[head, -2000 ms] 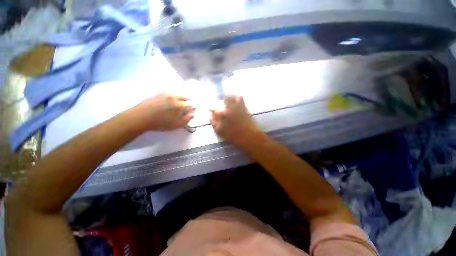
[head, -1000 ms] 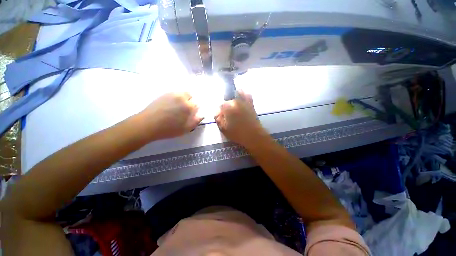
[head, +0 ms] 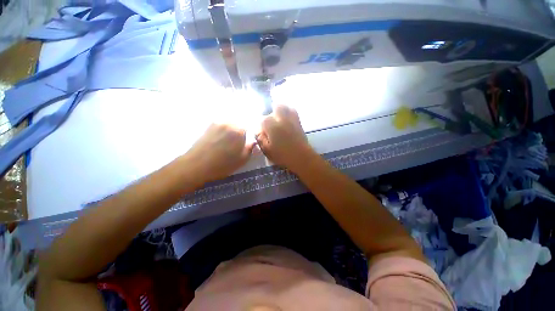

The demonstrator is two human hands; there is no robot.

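The white sewing machine head [head: 328,51] with a blue stripe stands above my hands. Its needle area is washed out by lamp glare. My left hand [head: 222,149] is bare, with curled fingers, on the white table top [head: 91,146] just left of the needle area. My right hand [head: 283,136] is curled just below the presser foot area, its fingertips close to those of my left hand. Any cloth between my fingers is lost in the glare, so I cannot tell what they hold. Light blue cut pieces [head: 67,73] lie piled at the left of the machine bed.
A ruler strip [head: 389,150] runs along the table's front edge. A yellow item [head: 404,118] and cables lie at the right. A dark blue bin [head: 456,191] with pale offcuts [head: 487,258] is below right. A red basket [head: 143,288] is below left. A shiny brown board [head: 15,133] borders the left.
My left hand has moved slightly right and down, closer to my right hand, with its forearm lower across the table edge. The view has shifted a little, and my right hand stays near the needle area.
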